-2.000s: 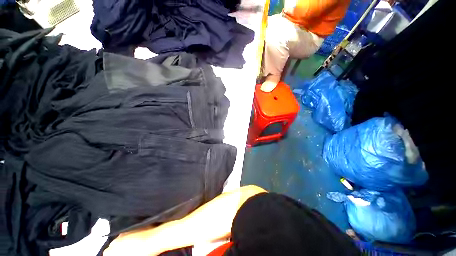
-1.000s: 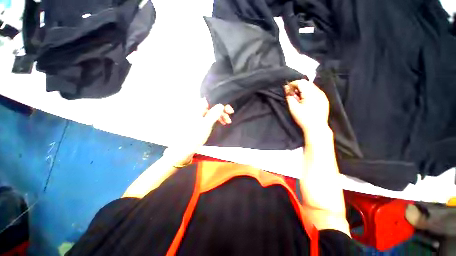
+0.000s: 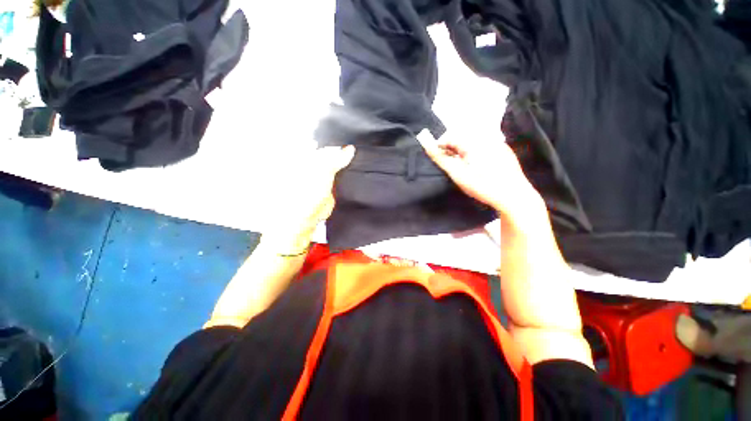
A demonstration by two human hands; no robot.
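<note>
A dark garment (image 3: pixel 395 193) lies on the white table in front of me. Its upper edge is a band with a small loop, like a waistband, and greyer cloth is bunched above it. My left hand (image 3: pixel 325 193) is at the left end of the band, fingers on its edge. My right hand (image 3: pixel 469 168) is over the band's right part, with fingertips at the upper edge on the grey cloth. Both hands are overexposed, and no tool can be made out in them.
A separate dark garment heap (image 3: pixel 136 82) lies on the table (image 3: pixel 280 74) at the left. A larger dark garment spread (image 3: pixel 626 123) lies at the right. A red stool (image 3: pixel 655 349) stands below the table edge at right, with a person's foot (image 3: pixel 700 335) beside it.
The view has turned from the aisle to the table. Since one second ago, the raised dark fold has been laid down towards me, showing the band, and the grey cloth has collapsed above it.
</note>
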